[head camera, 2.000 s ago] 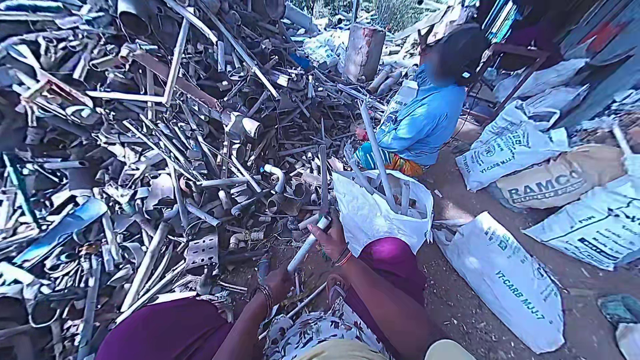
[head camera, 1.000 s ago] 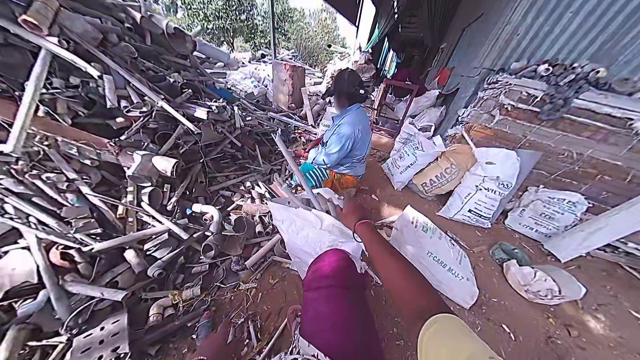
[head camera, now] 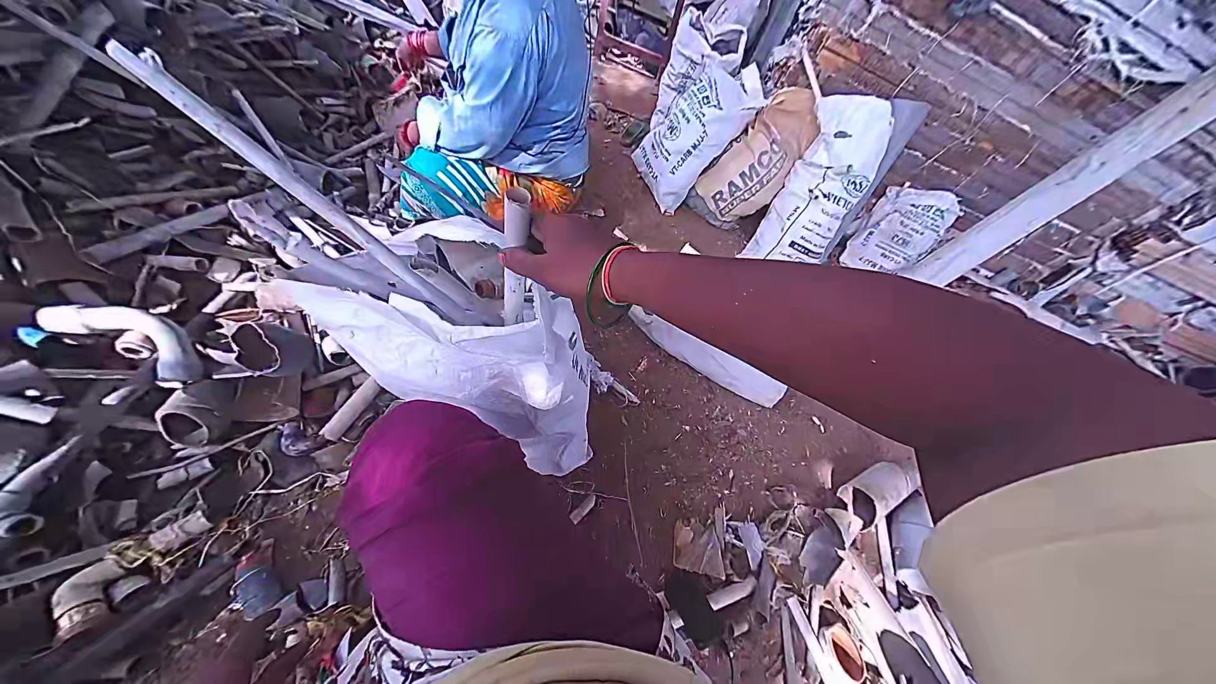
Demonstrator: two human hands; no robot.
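Observation:
My right hand (head camera: pixel 560 252) grips a short plastic pipe (head camera: pixel 516 223) and holds it upright at the mouth of a white woven sack (head camera: pixel 475 356). The pipe's lower end is down inside the opening. Long pale pipes (head camera: pixel 285 180) and other scrap pieces lean out of the same sack, which stands just beyond my purple-clothed knee. My left hand is not in view; only a dark blur shows at the lower left edge.
A heap of scrap pipes and elbows (head camera: pixel 171 337) covers the left. A person in a blue shirt (head camera: pixel 518 85) sits beyond the sack. Filled sacks (head camera: pixel 760 157) lie along a brick wall at the right. More pipe scrap (head camera: pixel 855 579) lies at lower right.
Two seconds ago both my hands were together at a pipe over the heap. My right hand has moved to the sack, and my left hand has gone out of view. The view has turned.

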